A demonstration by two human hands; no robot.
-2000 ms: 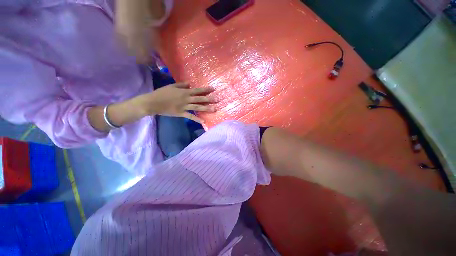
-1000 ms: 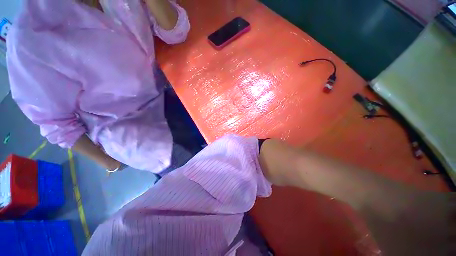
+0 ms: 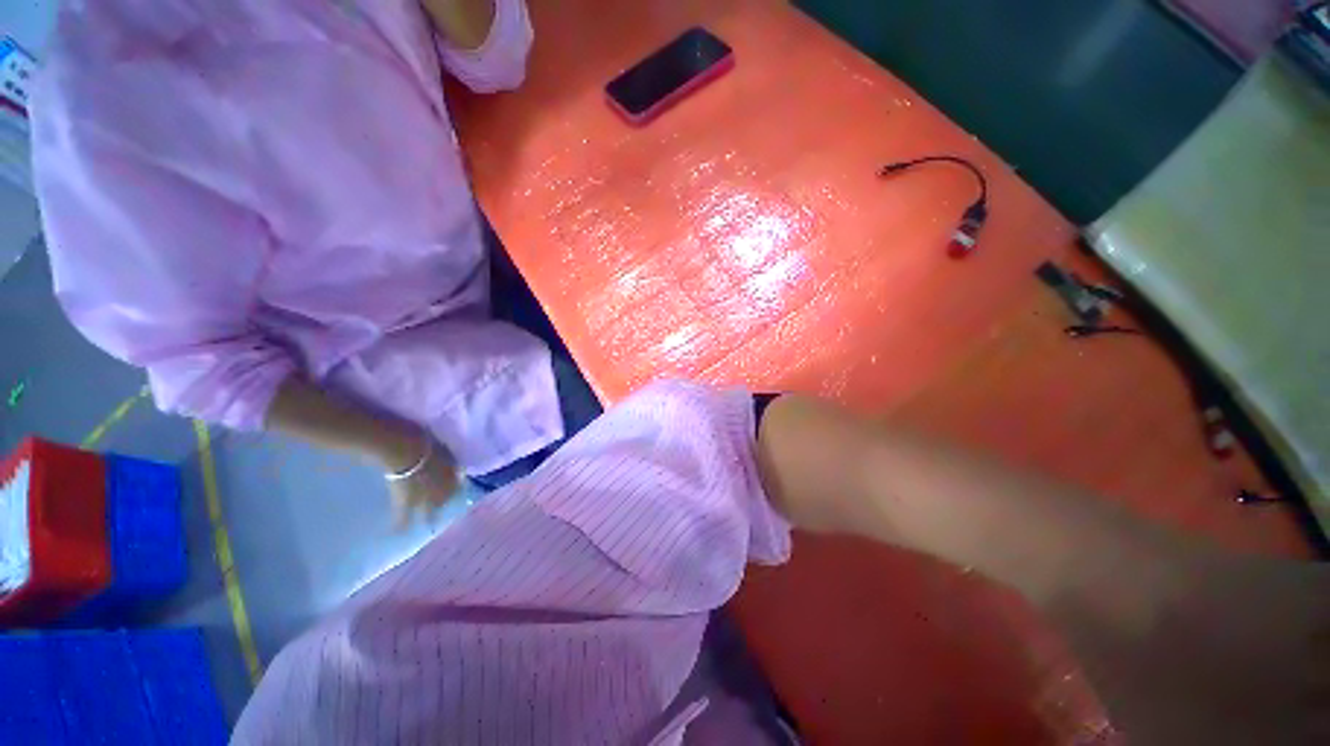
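Note:
My left forearm, in a pink striped sleeve with a dark band at the cuff, crosses the bench to the right edge, blurred and dark there; my left hand cannot be made out. My right hand is out of the picture. A short black cable (image 3: 969, 223) with a red-and-silver end lies curved on the orange-red bench film (image 3: 817, 313). A silver-black connector clump (image 3: 1075, 292) and dark leads (image 3: 1215, 415) lie along the near edge of the yellow-green board (image 3: 1240, 248). A smartphone (image 3: 670, 76) with a pink-red case lies at the bench's far left.
A co-worker in a pink smock (image 3: 277, 219) stands at the left, with a lowered hand (image 3: 423, 488) and a wrist bracelet beside the bench. A red bin (image 3: 59, 525) and blue bins (image 3: 124, 685) stand on the floor at lower left. A dark green conveyor (image 3: 1021, 88) runs behind the bench.
The co-worker's hand has left the bench top and now hangs beside it, a little nearer my sleeve than one second ago. The view has shifted slightly. My left forearm has hardly moved.

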